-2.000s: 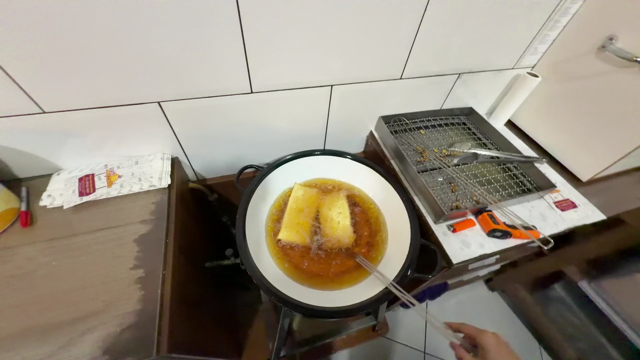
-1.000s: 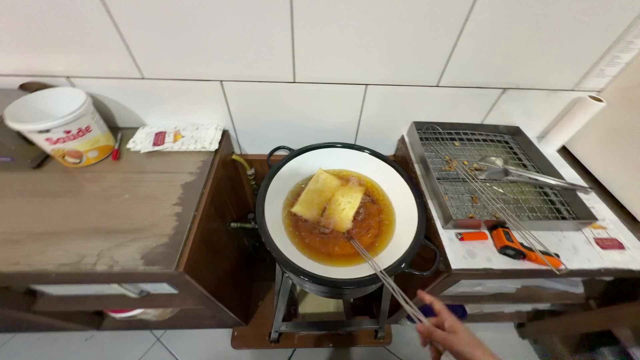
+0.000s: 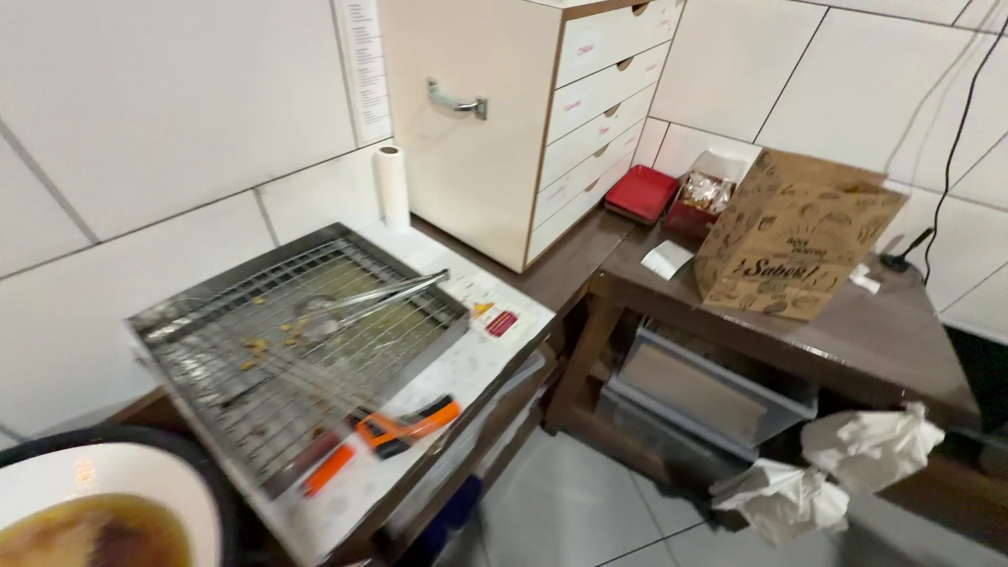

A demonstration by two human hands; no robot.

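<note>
Neither of my hands is in view. At the lower left edge, the white-lined frying pan (image 3: pixel 177 480) with a black rim is partly cut off, with brown oil (image 3: pixel 150 528) and blurred frying food in it. Right of it lies a metal tray (image 3: pixel 213 449) with a wire rack (image 3: pixel 260 346), crumbs scattered on the mesh. Metal tongs (image 3: pixel 378 298) rest across the rack. An orange and black tool (image 3: pixel 409 425), its kind unclear, lies by the tray's front edge, beside a small orange object (image 3: pixel 328 470).
Behind the tray stands a paper roll (image 3: pixel 391 189) near a drawer cabinet (image 3: pixel 480 173). On the right table are a brown paper bag (image 3: pixel 795 244), a red tray (image 3: pixel 642 193) and a red box (image 3: pixel 693 216). Crumpled papers (image 3: pixel 787 500) show lower right, near plastic bins (image 3: pixel 709 394).
The view has swung far to the right. The right hand and the thin metal utensil it held in the pan have left the view; the cabinet and paper bag have come in.
</note>
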